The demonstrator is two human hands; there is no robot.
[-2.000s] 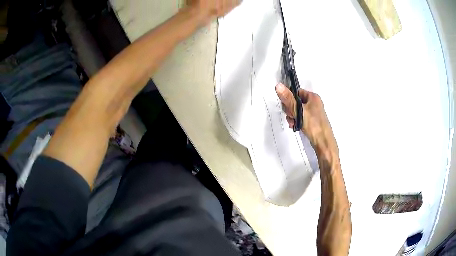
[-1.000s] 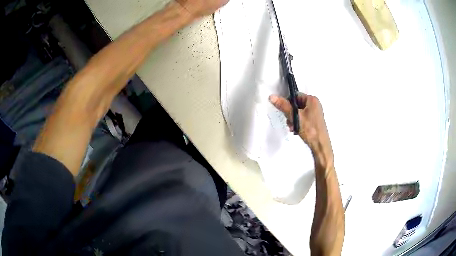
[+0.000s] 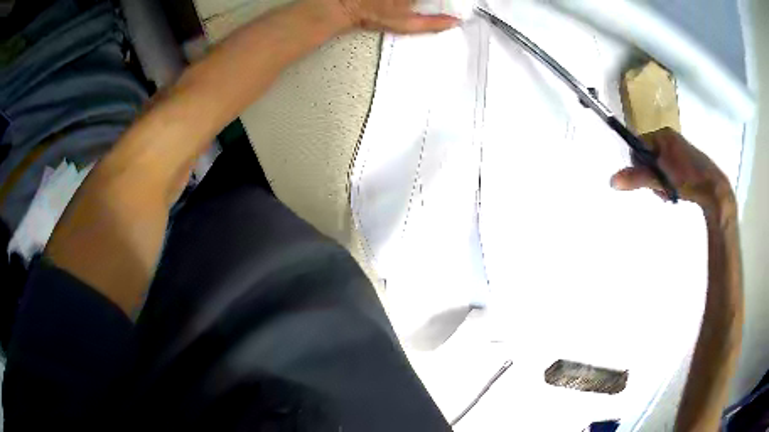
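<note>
Fabric shears (image 3: 590,99) with long steel blades and black handles are held in my right hand (image 3: 679,169) at the right. The blades look closed and point up and left, their tips at the paper's top edge of view. My left hand (image 3: 400,15) is at the top edge, partly cut off, its fingers stretched out over the white paper near the blade tips. A long cut panel (image 3: 422,186) with a curved left edge and thin inner lines lies below it. White pattern paper (image 3: 573,253) spreads to its right.
A tan block weight (image 3: 651,97) lies just above my right hand. A dark mottled metal weight (image 3: 588,376) lies at the lower right, with a thin rod (image 3: 482,392) to its left. The cream table (image 3: 295,110) shows at the left. Dark blue striped block at the bottom edge.
The shears and my right hand have swung right and away from the slit beside the panel. My left hand has moved right, its fingers now extended. The view has shifted.
</note>
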